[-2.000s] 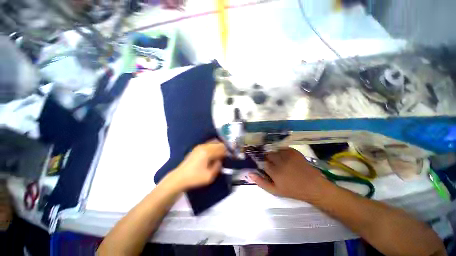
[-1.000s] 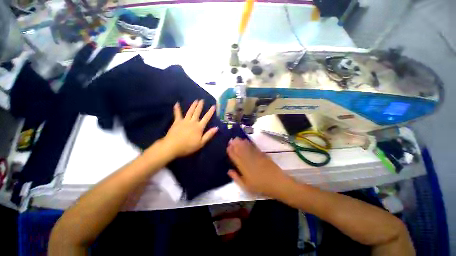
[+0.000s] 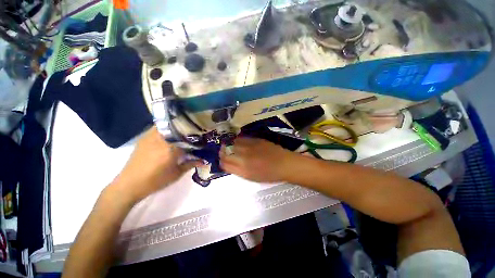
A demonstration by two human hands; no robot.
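Observation:
The navy fabric panel lies left of and behind the sewing machine head, and a navy edge shows between my hands at the needle area. My left hand has its fingers on the cloth at the left side of the presser foot, fingertips partly hidden by the guard. My right hand pinches the navy cloth just right of the foot. The cream sewing machine with blue stripe stands over the work. The needle itself cannot be made out.
Scissors with green and yellow handles lie right of my right hand. A green tool lies at the table's right end. Stacked navy and white pieces lie along the left edge. A green basket stands behind.
The view is closer to the machine. The navy panel has moved from in front of the machine to behind and left of its head. Both hands have come together at the needle area; my left hand is no longer spread flat.

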